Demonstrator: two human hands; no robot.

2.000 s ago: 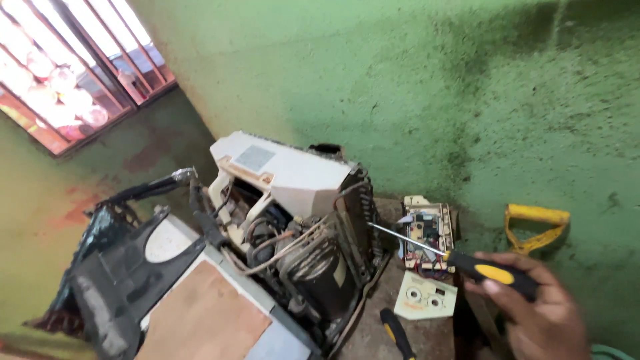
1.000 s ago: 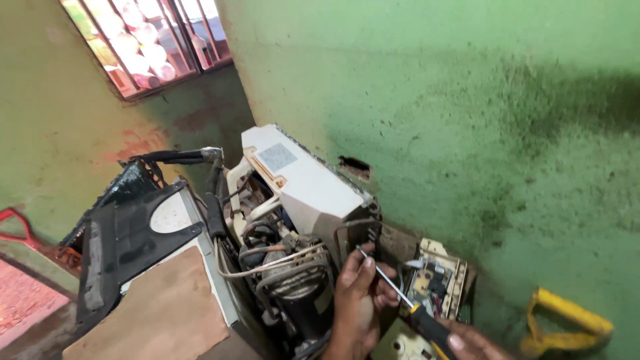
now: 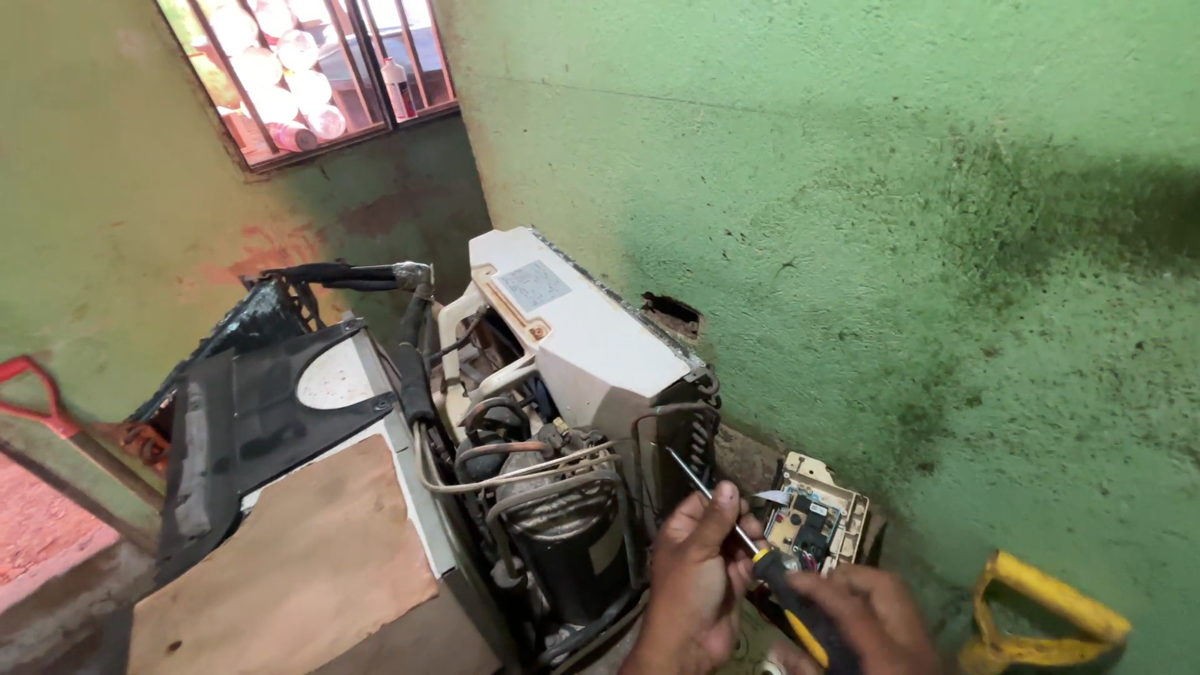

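Note:
My right hand (image 3: 867,614) grips the black and yellow handle of a screwdriver (image 3: 750,542), whose shaft points up and left. Around that metal shaft my left hand (image 3: 698,572) closes its thumb and fingers. The tip is seen in front of the coil end of an opened air conditioner (image 3: 586,342); whether it touches is not clear. Left of my hands stands its black compressor (image 3: 581,572), with bent copper pipes around it. Just behind my hands lies an open plastic control box with a circuit board (image 3: 811,525).
Cardboard (image 3: 300,562) lies on a white and black unit at the left. A yellow D-shaped handle (image 3: 1050,609) stands at the lower right, and a red-handled tool (image 3: 52,403) at the far left. A green wall (image 3: 844,234) with a hole bounds the back, beside a barred window (image 3: 319,75).
My left hand, out of sight two seconds ago, has come in and is on the screwdriver shaft. The screwdriver has turned from nearly level to a steeper slant. The view has shifted.

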